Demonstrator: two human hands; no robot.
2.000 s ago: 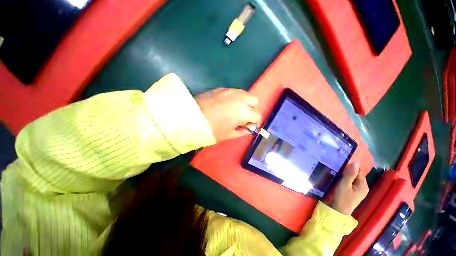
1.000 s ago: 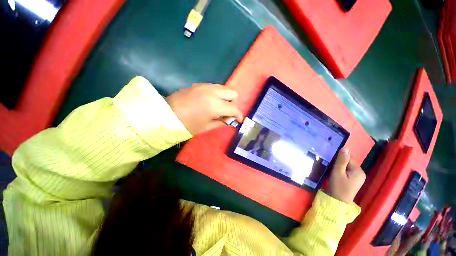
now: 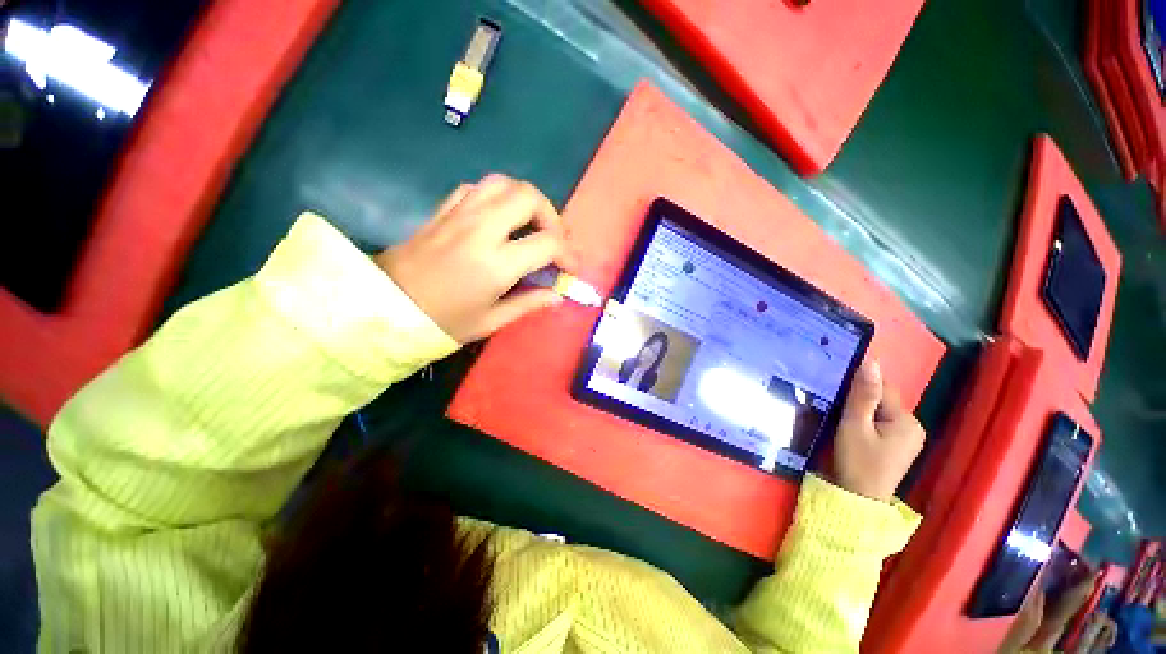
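A black-framed tablet (image 3: 729,339) with a lit, mostly white and bluish page lies on a red foam pad (image 3: 537,422). My left hand (image 3: 486,262) holds a small test plug (image 3: 577,289) between thumb and fingers. The plug has a dark body, a yellow part and a pale tip, which is at the tablet's short left edge; I cannot tell whether it is inserted. My right hand (image 3: 877,438) grips the tablet's right edge, thumb on top, fingers partly hidden.
A spare USB drive (image 3: 472,79) with a yellow band lies on the green bench (image 3: 345,141). Dark tablets (image 3: 1078,275) rest on red foam at right, and another (image 3: 77,141) at upper left. More foam (image 3: 806,64) lies beyond. Another person's hand (image 3: 1051,616) shows at lower right.
The view has shifted. My left fingers have opened out around the plug, and its yellow part now shows. My right hand still holds the tablet's right edge.
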